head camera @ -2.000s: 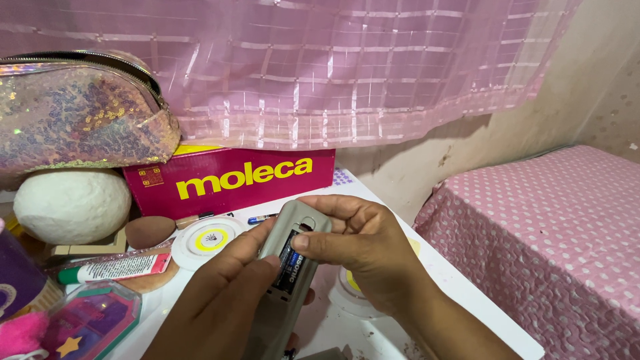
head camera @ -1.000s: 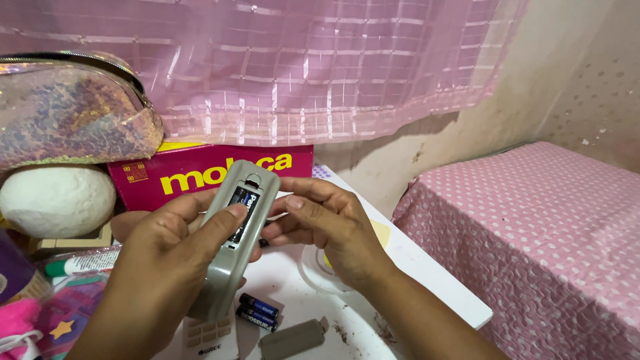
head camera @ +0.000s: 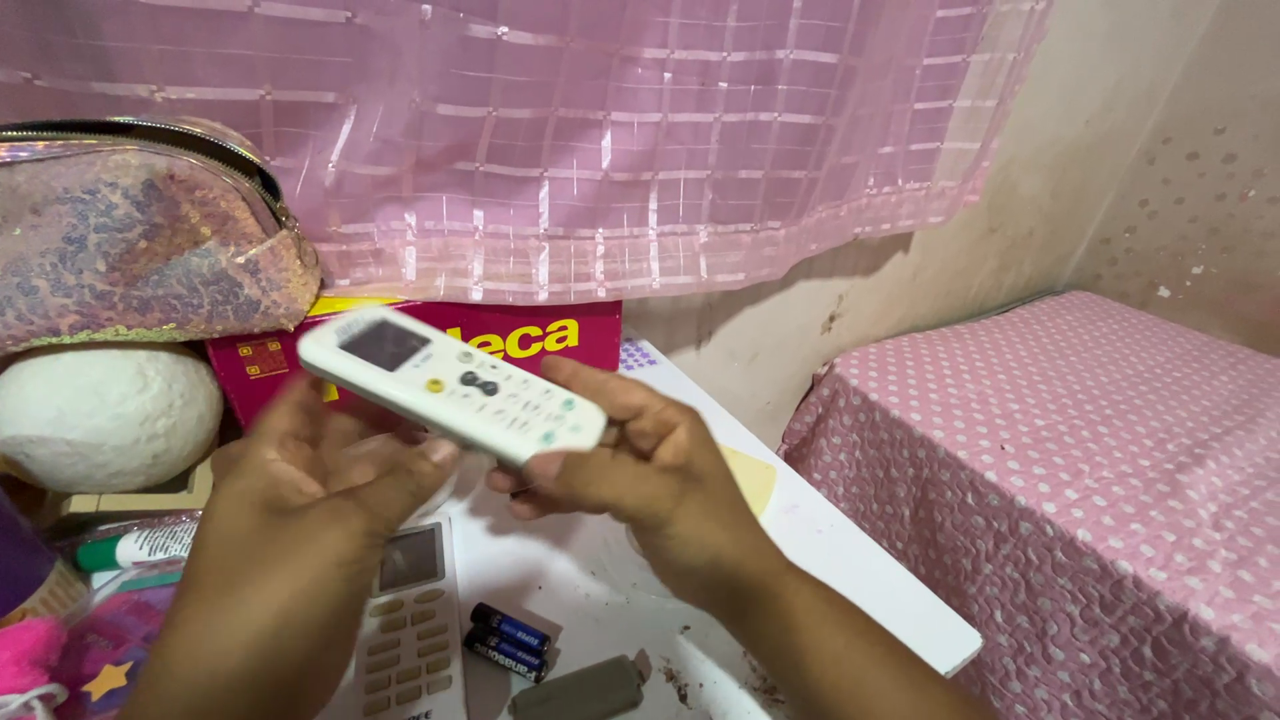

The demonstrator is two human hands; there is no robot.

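A white remote control (head camera: 450,385) with a small screen is face up in the air, its lower end gripped by my right hand (head camera: 650,475). My left hand (head camera: 320,490), blurred, is beside and below the remote's left side with its fingers apart; whether it touches the remote is unclear. Below lie a second remote control (head camera: 412,640) with beige buttons, two blue Panasonic batteries (head camera: 508,642) side by side, and a grey battery cover (head camera: 580,692), all on the white table (head camera: 850,590).
A sequined zip pouch (head camera: 150,240), a white rounded object (head camera: 110,415) and a magenta box (head camera: 590,335) stand behind my hands. A green-capped marker (head camera: 140,548) lies at the left. A pink polka-dot cover (head camera: 1050,430) drapes a surface at the right, and a pink curtain (head camera: 600,150) hangs behind.
The remote was held with its open battery compartment facing up; now its button side shows. My left hand, which held it with the thumb at the batteries, has come away at least partly.
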